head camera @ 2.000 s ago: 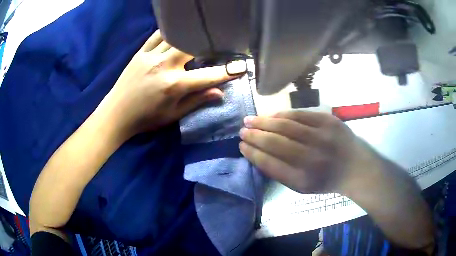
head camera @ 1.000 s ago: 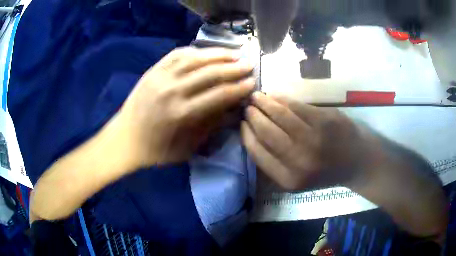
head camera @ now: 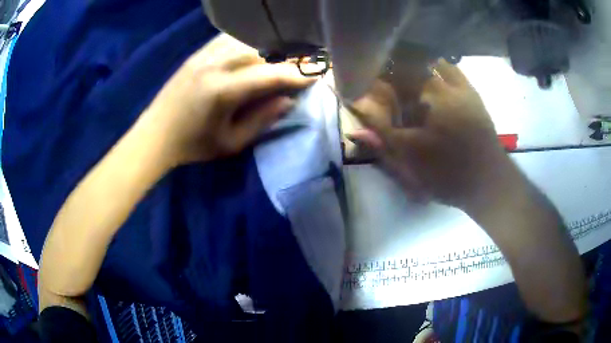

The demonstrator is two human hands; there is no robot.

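The navy garment piece [head camera: 194,221] spreads over the left of the machine table. Its pale grey-blue facing [head camera: 311,181] runs from the needle area toward the table's front edge, with a dark strip beside it. My left hand [head camera: 214,100] lies on the cloth with its fingertips at the presser foot [head camera: 313,65], a navy fold between finger and thumb. My right hand [head camera: 442,134] is blurred, right of the needle and off the facing, its fingers around the dark attachment under the head. Whether it grips anything is unclear.
The off-white machine head [head camera: 281,27] hangs over the work. A red tape mark [head camera: 507,141] lies right of my right hand. Thread snips [head camera: 599,127] lie at the far right edge. A printed ruler [head camera: 422,264] runs along the table front. Blue slatted crates [head camera: 144,325] stand below.
My right hand has left the facing and moved right and up beside the attachment. My left hand has moved up to the presser foot. More of the pale facing shows.
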